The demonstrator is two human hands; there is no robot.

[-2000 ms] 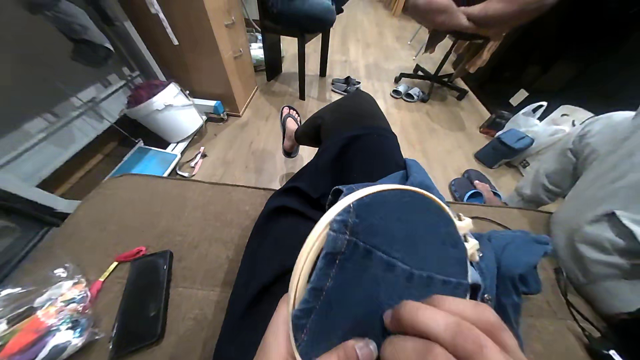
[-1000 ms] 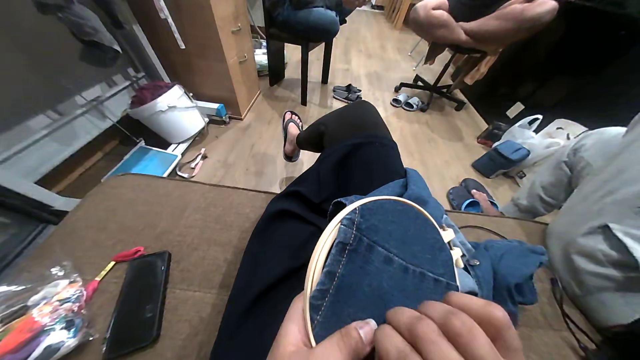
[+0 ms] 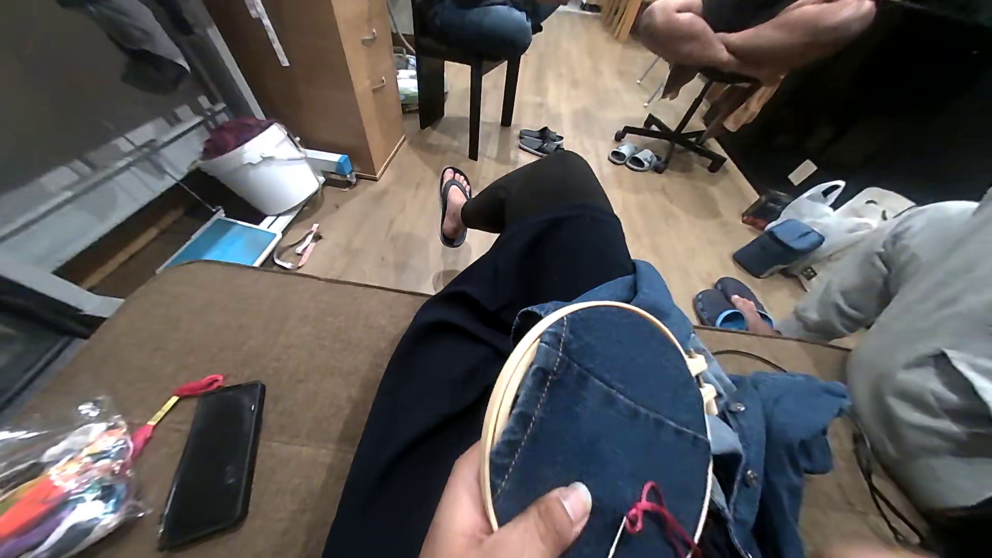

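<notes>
A wooden embroidery hoop stretches the dark blue denim of a garment over my lap. My left hand grips the hoop's lower left edge, thumb on the cloth. Near the bottom of the hoop a crimson thread lies looped on the denim, with a thin pale needle-like piece beside it. My right hand shows only as a blur at the bottom edge, right of the hoop; its fingers are hidden. The rest of the denim garment, with metal buttons, hangs to the right of the hoop.
On the brown sofa seat lie a black phone, a red thread skein and a plastic bag of colored threads. A person in grey trousers sits close at right. A dark cable lies beside them.
My right hand has left the cloth and moved to the lower right. The crimson thread on the denim now shows. My left hand still holds the hoop.
</notes>
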